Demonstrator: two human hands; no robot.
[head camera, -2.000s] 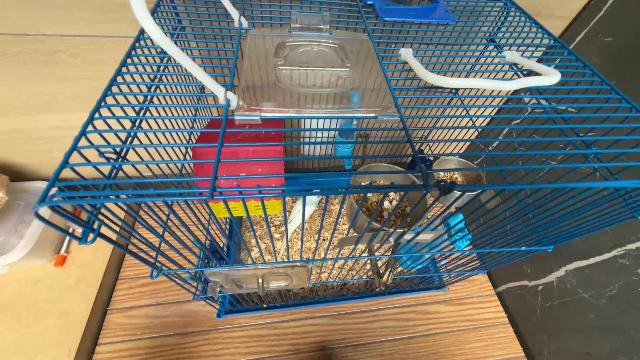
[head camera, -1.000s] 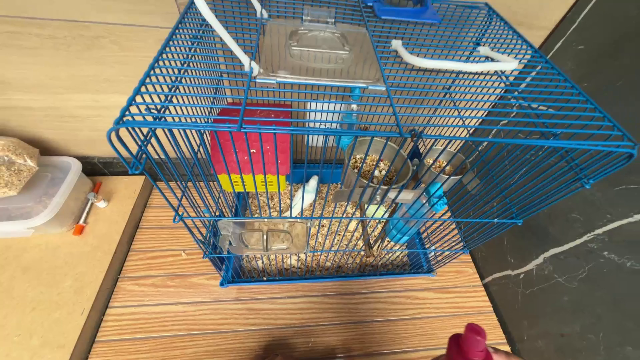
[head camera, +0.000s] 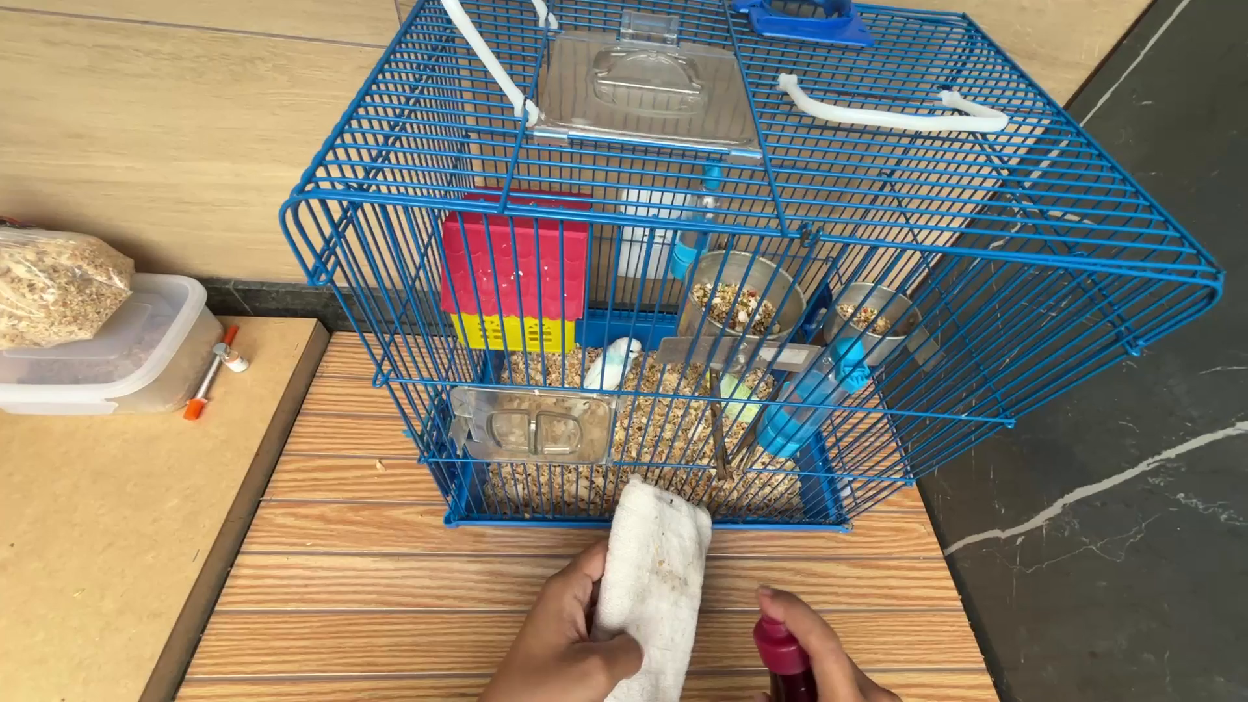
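Observation:
My left hand (head camera: 575, 634) grips a folded white cloth (head camera: 658, 575) that bears small stains. To its right, my right hand (head camera: 824, 648) holds a dark red spray bottle (head camera: 783, 653), its index finger on the top; the lower part of the bottle is out of view. Just beyond both hands stands a blue wire cage (head camera: 624, 526). Inside are a small white and pale blue bird (head camera: 612, 364), a pale green bird-like shape (head camera: 739, 398) partly hidden by bars, a red and yellow plastic house (head camera: 515, 273), and metal seed cups (head camera: 746, 297), (head camera: 873, 317) above wood shavings.
On the left ledge (head camera: 107, 546) are a lidded plastic container (head camera: 166, 341), a bag of shavings (head camera: 58, 283), a syringe with orange ends (head camera: 210, 375) and a small vial (head camera: 232, 359). A dark marble surface (head camera: 1102, 546) lies right of the wood-patterned tabletop (head camera: 390, 624).
My left hand and the white cloth have come into view in front of the cage. The red bottle top, at the bottom edge a second ago, now shows more fully with my right hand around it.

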